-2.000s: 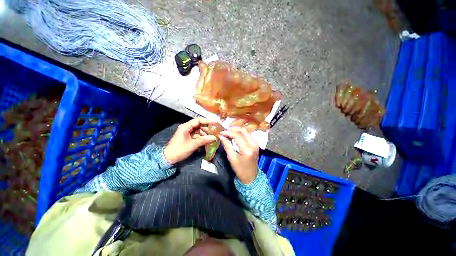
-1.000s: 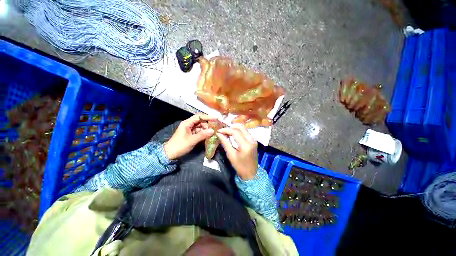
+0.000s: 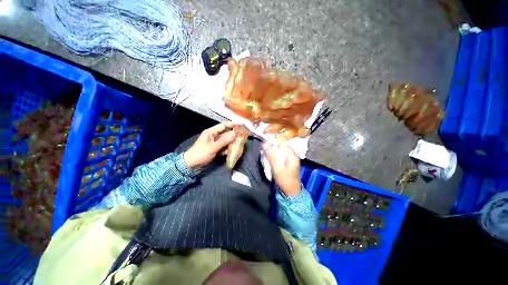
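My left hand holds one amber finger-shaped piece at its upper end. The piece hangs down over the dark apron, its middle greenish. My right hand is a little to the right, apart from the piece, blurred, with its fingers closed together. Something small and white shows beside its fingers; whether it is gripped I cannot tell. A heap of glossy amber pieces lies on a white sheet just beyond my hands.
A pale twine hank and a dark round pair lie on the grey bench. Slatted blue crate at left, small blue crate lower right, white tub, amber row and stacked blue crates at right.
My right hand has moved right, away from the piece that both hands were at. My left hand keeps the piece. The view has shifted slightly.
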